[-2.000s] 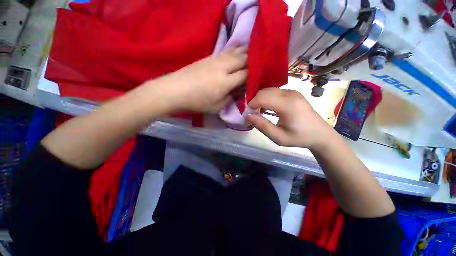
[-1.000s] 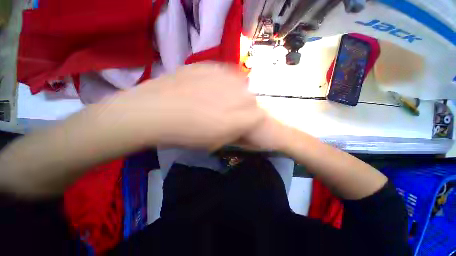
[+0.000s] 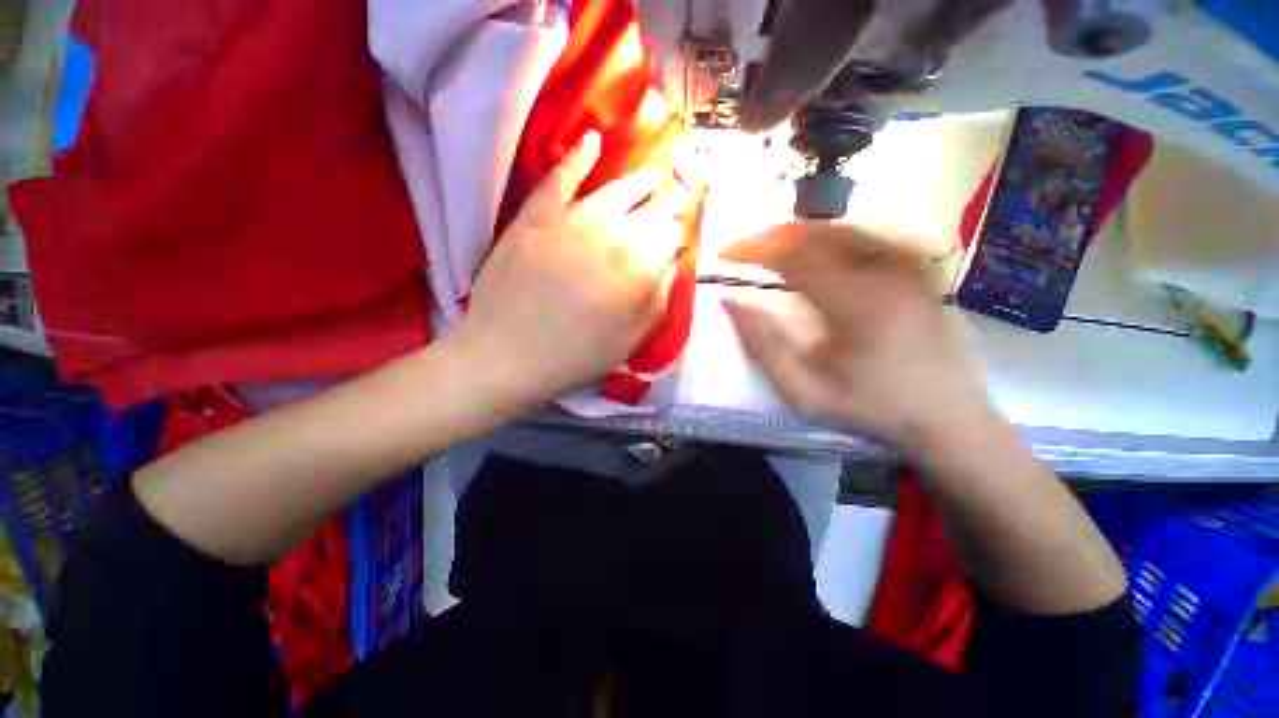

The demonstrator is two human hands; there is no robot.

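Note:
The red garment [image 3: 253,183] lies in large folds on the machine table, left of the needle. Its pale lining [image 3: 470,112] shows between the red parts. My left hand [image 3: 568,274] lies flat on a red strip of it, just below and left of the presser foot [image 3: 715,105], fingers spread and pressing the cloth. My right hand [image 3: 856,323] is blurred, over the white table right of the cloth. Its thumb and fingers are apart with nothing seen between them. Lamp glare hides the needle and the cloth edge there.
The white machine head [image 3: 1178,84] stands at the upper right. A dark phone [image 3: 1038,218] lies on a magenta-red piece, with small green-and-yellow snips [image 3: 1213,330] farther right. Blue crates [image 3: 1192,582] and red cloth [image 3: 926,582] are below the table edge.
Both hands were together, blurred, near the table's front edge. They are now apart: my left hand is on the red strip by the presser foot, and my right hand is farther right.

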